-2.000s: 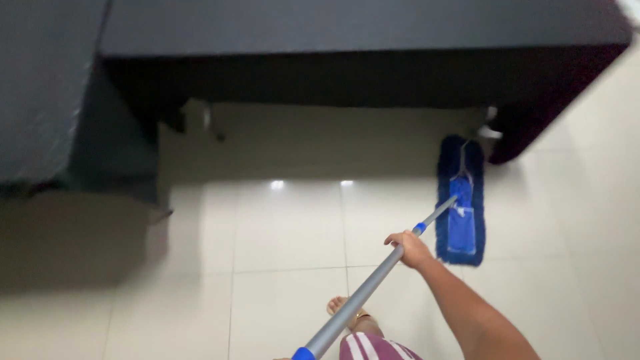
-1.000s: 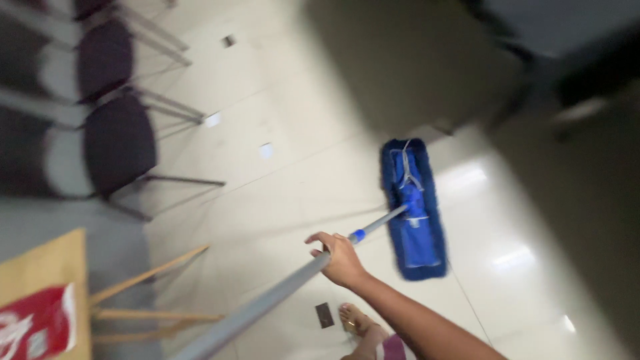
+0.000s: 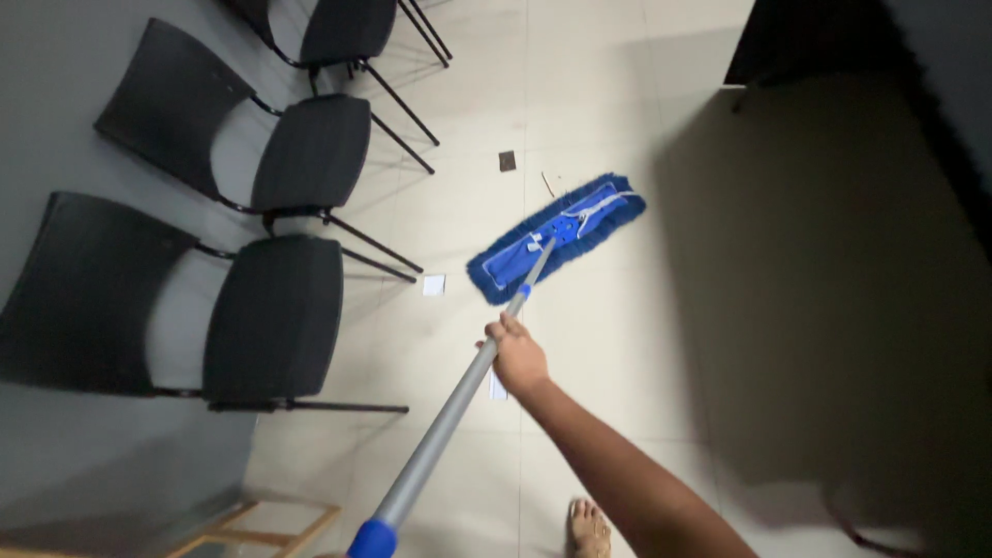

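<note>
My right hand (image 3: 515, 353) is wrapped around the grey metal pole (image 3: 442, 430) of a dust mop. The pole slants from the bottom left up to the blue mop head (image 3: 558, 236), which lies flat and diagonally on the pale tiled floor, its blue fringe spread around the frame. A blue collar (image 3: 373, 539) is on the pole's near end. Only a sliver of skin, seemingly my left hand (image 3: 333, 555), shows beside it at the bottom edge; its grip is hidden. Near the mop head lie a dark square (image 3: 507, 161), a thin strip (image 3: 548, 184) and a white square (image 3: 434, 285).
Several black chairs (image 3: 273, 314) line the grey wall at left, their legs reaching onto the floor. A wooden frame (image 3: 252, 535) stands at bottom left. Dark furniture (image 3: 814, 39) and its shadow fill the right. Another white piece (image 3: 498, 386) lies below my right hand; a bare foot (image 3: 589, 527) is at the bottom.
The view has moved from the dark furniture to the row of chairs. The mop head has turned from upright in the view to diagonal, with my right hand still on the pole.
</note>
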